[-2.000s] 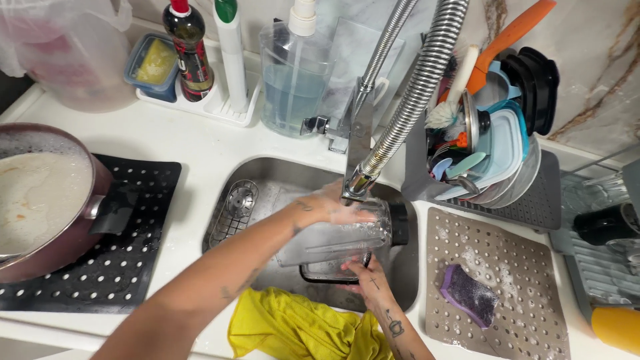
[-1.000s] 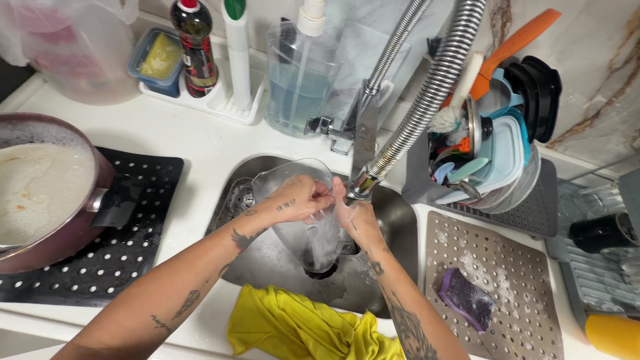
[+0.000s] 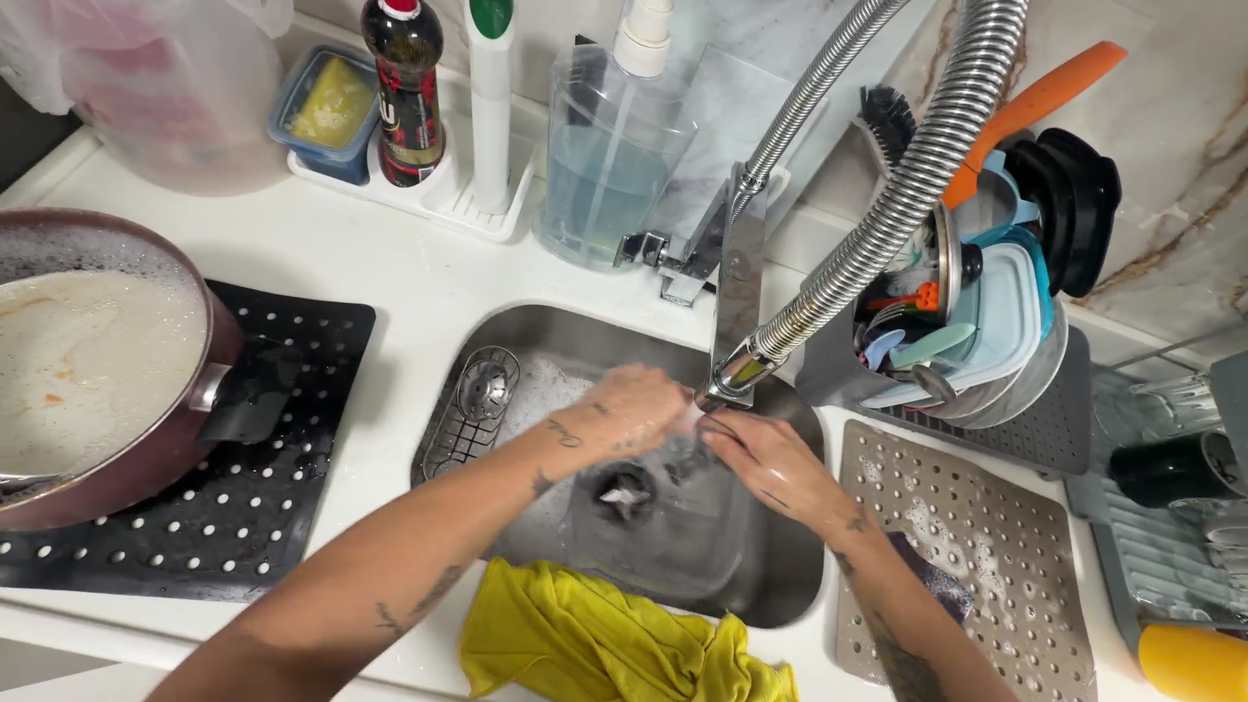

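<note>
A clear blender jar lies low in the steel sink, with metal blades showing inside. Above its upper right part, my left hand is curled beside the faucet spout. Close on the spout's other side is my right hand, its fingers bent inward. The spout and spray partly hide the fingertips, so whether either hand grips the jar is unclear. Suds lie at the sink's left, near a wire caddy holding a round metal piece. A yellow-green cloth drapes over the front edge.
A pot of cloudy liquid stands on a black mat at left. Behind the sink are a soap dispenser and a dark bottle. At right are piled dishes, a beige mat and a purple sponge.
Two seconds ago the jar lay sideways with its dark base to the right; it has since turned. My right hand has moved from the jar's near side up beside the spout.
</note>
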